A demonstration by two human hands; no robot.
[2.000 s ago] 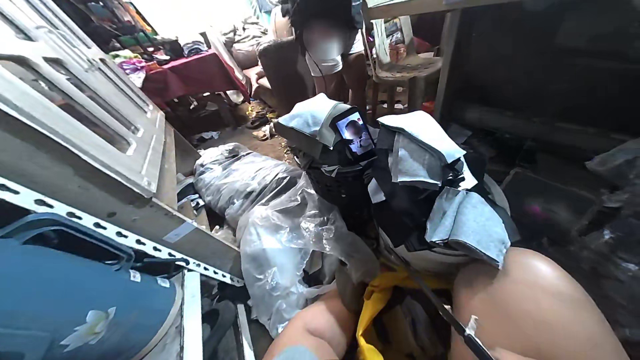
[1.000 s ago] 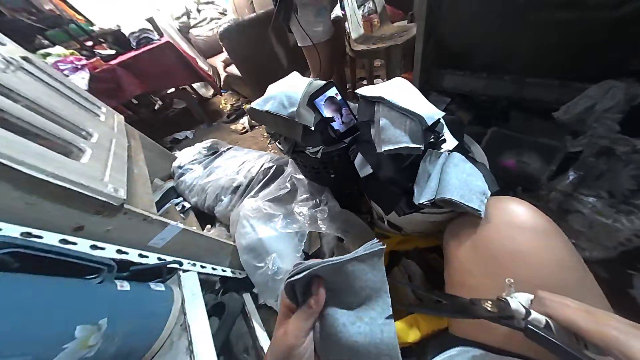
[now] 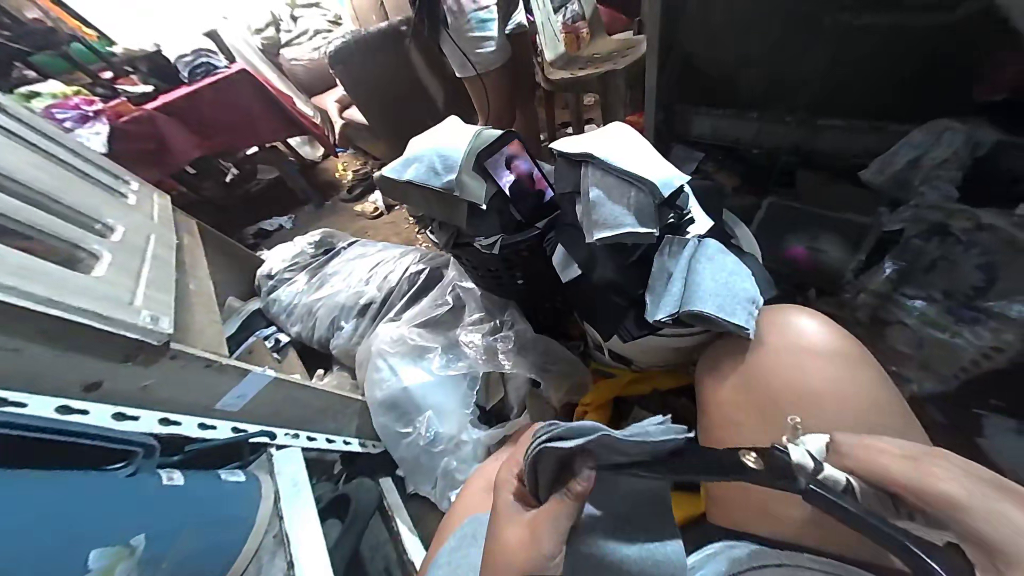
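My left hand (image 3: 532, 512) grips a folded stack of grey fabric pieces (image 3: 616, 512) above my lap. At the right, my right hand (image 3: 904, 480) is around the handles of large dark scissors (image 3: 752, 460), with whitish cloth wrapped around part of them. The blades point left and meet the fabric's right side; whether they are parted is hard to see. Beyond my knees, folded grey fabric pieces (image 3: 704, 284) rest on a heap of black cloth (image 3: 600, 280). A phone (image 3: 520, 176) with a lit screen leans among them, over a black plastic basket (image 3: 504, 272).
A clear plastic bag of cloth (image 3: 360, 296) lies left of the basket. A perforated white metal rail (image 3: 184, 424) and a blue container (image 3: 120, 520) are at lower left. A person (image 3: 480, 48) stands near a plastic chair (image 3: 596, 60) behind. Yellow cloth (image 3: 632, 392) lies between my legs.
My left hand, out of view two seconds ago, came in with the grey fabric. The scissors have come against the fabric's right side since one second ago.
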